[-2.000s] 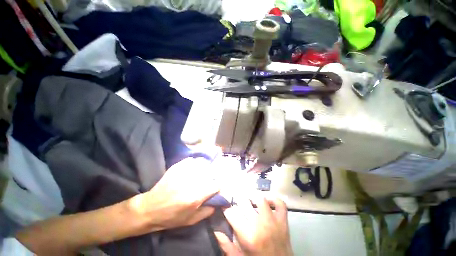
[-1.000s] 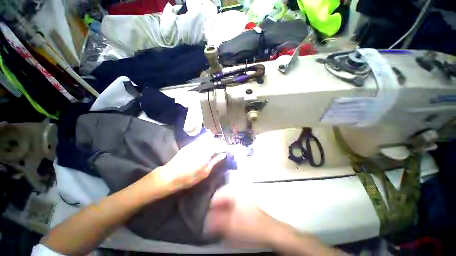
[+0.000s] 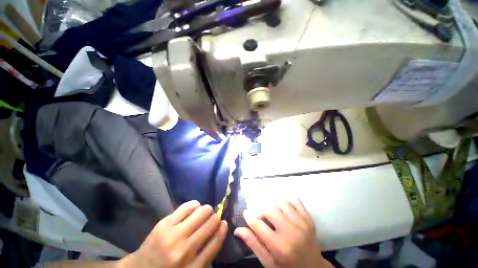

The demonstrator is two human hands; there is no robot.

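Note:
The dark grey garment [image 3: 115, 152] lies in folds left of the needle. Its navy panel [image 3: 191, 157] runs up to the brightly lit presser foot [image 3: 240, 137]. A narrow edge with white and yellow-green [image 3: 228, 183] runs from the foot down to my hands. My left hand [image 3: 181, 238] pinches the cloth edge in front of the foot. My right hand [image 3: 283, 233] rests beside it at the cloth's right edge, thumb and fingers apart; whether it grips the cloth is unclear.
Black-handled scissors [image 3: 331, 133] lie on the machine bed right of the needle. Dark snips [image 3: 220, 18] rest on the machine head [image 3: 325, 52]. A camouflage strip [image 3: 409, 183] hangs at the right. Navy cloth [image 3: 105, 26] lies behind.
The view has moved closer to the needle. My right hand has come back from a blurred reach to beside my left. My left hand has moved down from the foot, and more navy panel shows.

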